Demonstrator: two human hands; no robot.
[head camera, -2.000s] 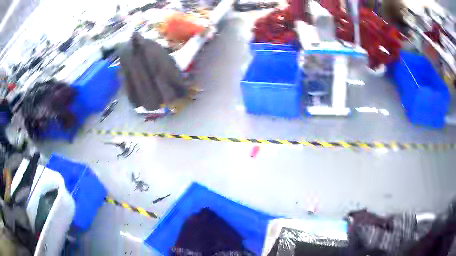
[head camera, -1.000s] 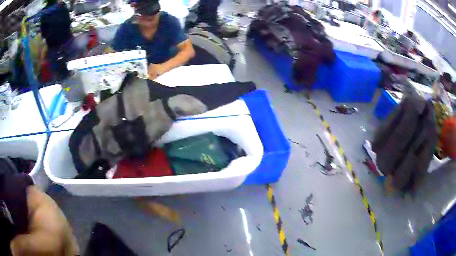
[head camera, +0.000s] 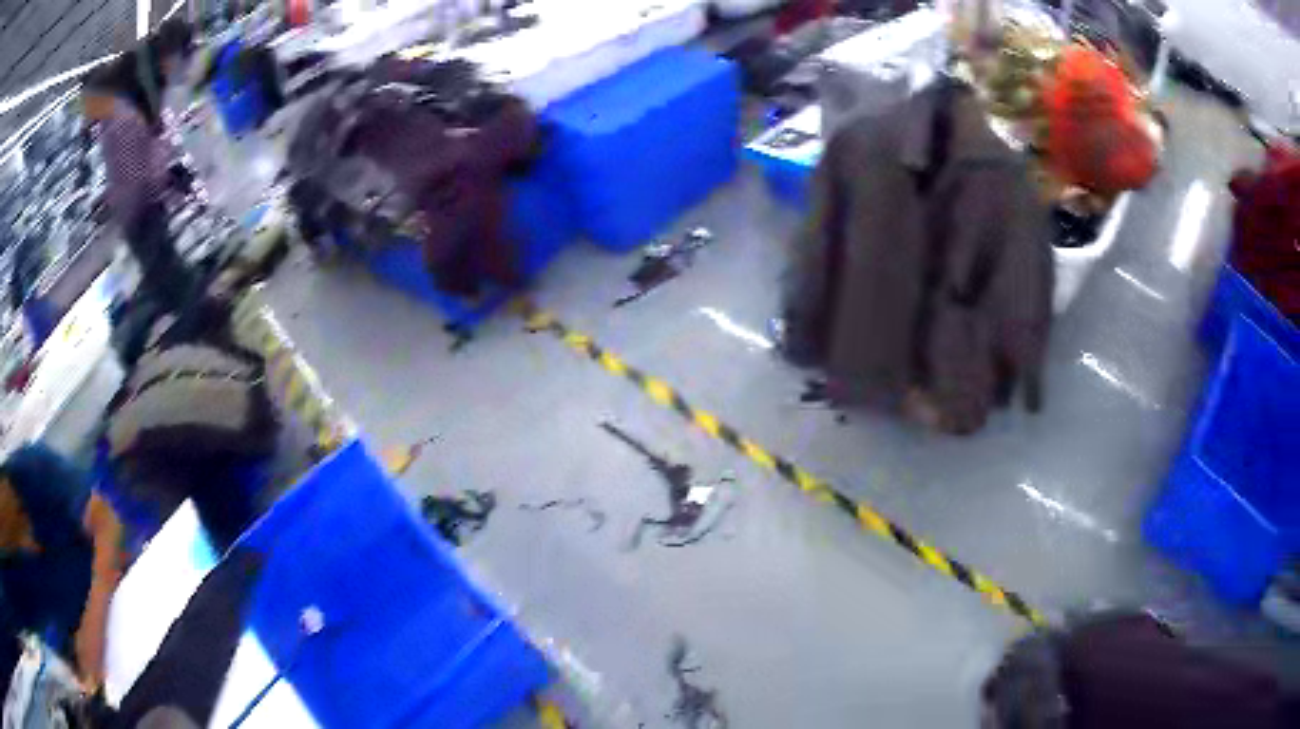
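Neither of my hands shows clearly. A dark plum cloth bundle (head camera: 1169, 677) lies nearest to me at the lower right, cut off by the bottom edge and blurred. I cannot tell whether a hand holds it. A blue bin (head camera: 385, 598) stands at the lower left, beside a white table (head camera: 157, 577) with dark cloth over its edge.
Grey-brown coats (head camera: 920, 257) hang over the floor at centre right. A plum and grey pile (head camera: 414, 157) overflows a blue bin. Another blue bin (head camera: 1240, 442) stands at right. Yellow-black tape (head camera: 770, 456) crosses the floor. A person's arm (head camera: 103, 570) shows at left.
The view has swung right from the white trough table, which is now at the far left. The hand seen at lower left is gone from view. Plum cloth has appeared at lower right.
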